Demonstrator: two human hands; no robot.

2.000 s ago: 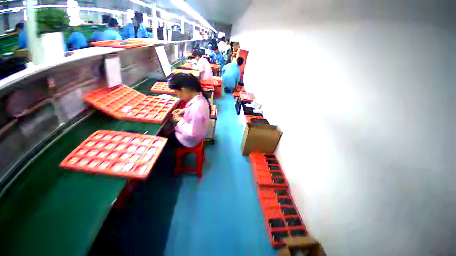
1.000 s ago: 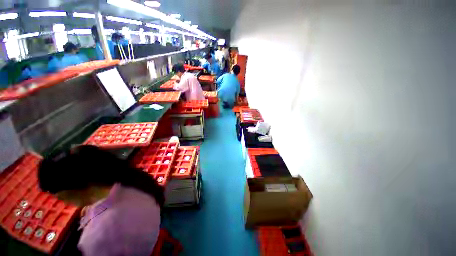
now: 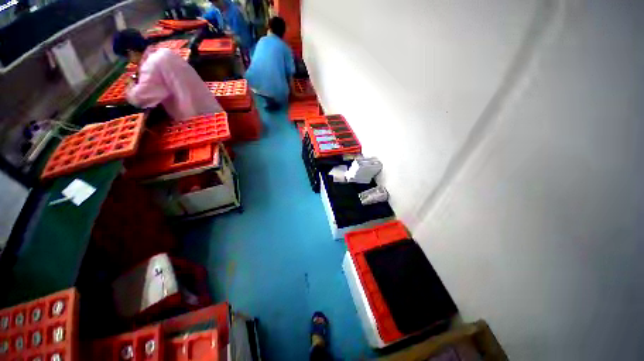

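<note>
Neither of my hands is in the picture. Nearest in front on the right, a low white box (image 3: 361, 300) by the wall bears a red-orange tray (image 3: 377, 237) partly covered by a black sheet or tray (image 3: 411, 288). Beyond it, a black top (image 3: 353, 205) holds a white box or paper stack (image 3: 364, 170) and a small whitish packet (image 3: 373, 196). Further on, a red compartment tray (image 3: 331, 135) holds flat units, some pale blue-white and some dark.
A person in pink (image 3: 173, 83) sits at the left bench (image 3: 53, 236); a person in blue (image 3: 271, 67) is low in the passage. Red trays stand along the left. A carton edge (image 3: 487, 341) is bottom right. A foot (image 3: 319, 326) shows on the blue floor (image 3: 271, 233).
The view has moved forward along the passage and tilted down. The nearer pink-clad person has left the picture. The white items and the tray of units by the wall now appear closer.
</note>
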